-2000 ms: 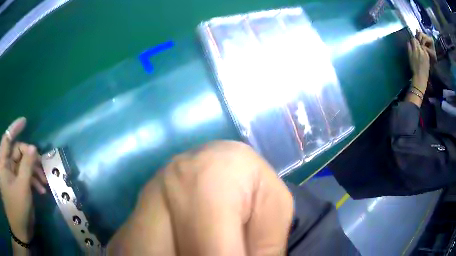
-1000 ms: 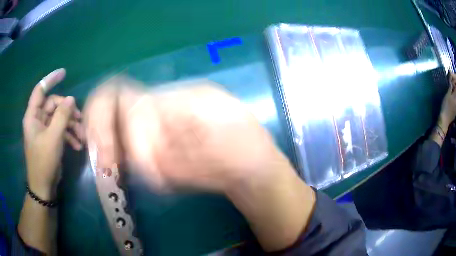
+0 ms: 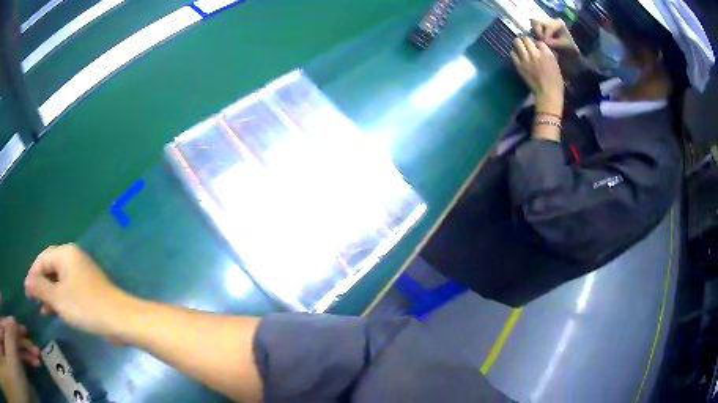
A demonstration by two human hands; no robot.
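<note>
The grey metal housing [image 3: 66,372] lies at the lower left, cut off by the bottom edge, with dark round ports showing. My right hand [image 3: 71,287] is above and just beyond its upper end, fingers curled with the tips together at the left. Whether it pinches a small part cannot be seen. My left hand [image 3: 12,354] is at the left edge, partly cut off, beside the housing's upper end. Its fingers are bent, and whether they hold anything cannot be told.
A clear, glaring blister tray [image 3: 291,197] lies mid-bench. Blue L-shaped tape [image 3: 126,203] is left of it. At right, a masked coworker [image 3: 590,173] in a white cap works with both hands at a finned housing [image 3: 500,38]. Another dark ported part [image 3: 433,24] lies nearby.
The view has swung right, so the housing and both hands sit lower left and the coworker shows more. My right hand has moved off the housing's upper end, which it partly covered.
</note>
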